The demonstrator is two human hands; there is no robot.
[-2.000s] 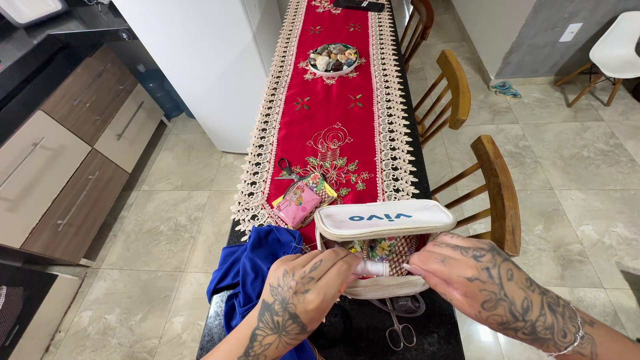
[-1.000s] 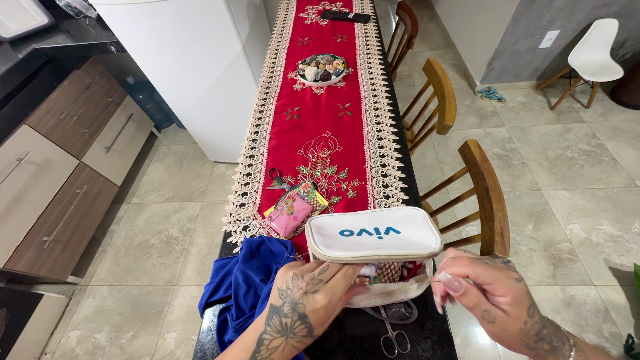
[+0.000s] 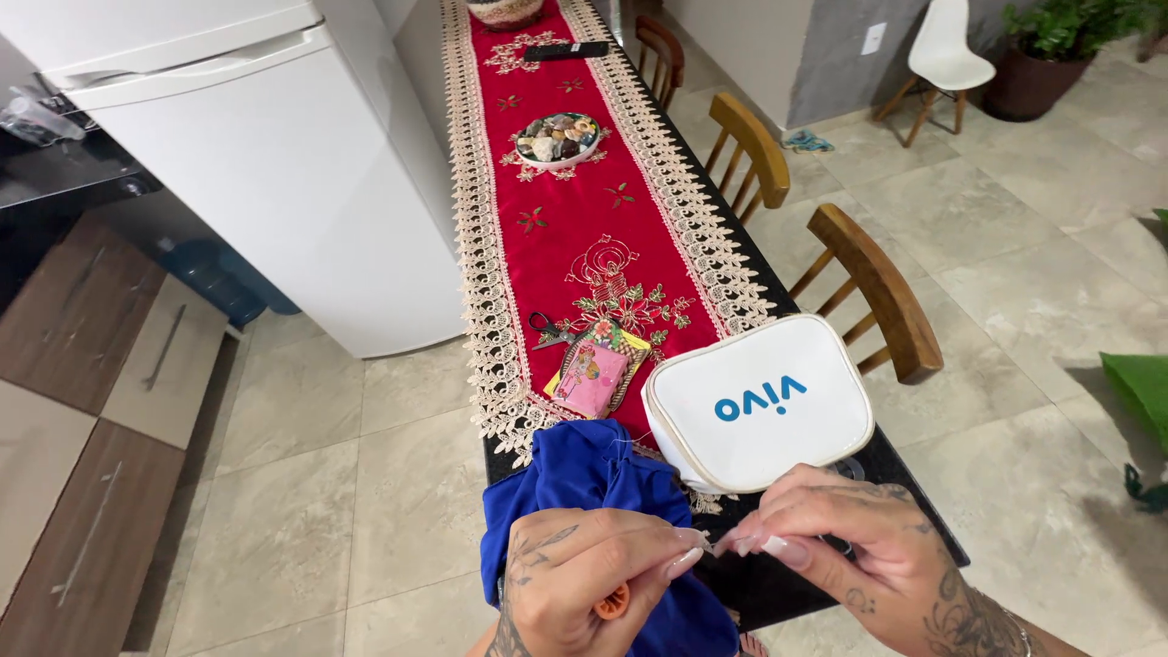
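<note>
My left hand [image 3: 598, 575] is closed around a small orange plastic piece [image 3: 612, 601], perhaps a thread spool, partly hidden in the palm. Its thumb and forefinger are pinched close to the fingertips of my right hand [image 3: 830, 538]; whatever lies between those tips is too small to tell. Blue fabric [image 3: 584, 474] lies on the table edge under and behind my left hand. Just beyond both hands sits a white zippered pouch [image 3: 762, 401] with its lid down. Needlework packets [image 3: 593, 374] and small black-handled scissors [image 3: 550, 330] rest on the red runner.
A red runner with lace edging [image 3: 484, 274] covers the black table. On it are a dish of stones [image 3: 557, 140] and a black remote control [image 3: 566, 51]. Wooden chairs [image 3: 876, 292] line the right side; a white refrigerator [image 3: 274, 182] stands at the left.
My hands have left the pouch, whose lid was raised and is now down. The orange piece now shows in my left hand. My right hand has come back beside my left. The view has shifted.
</note>
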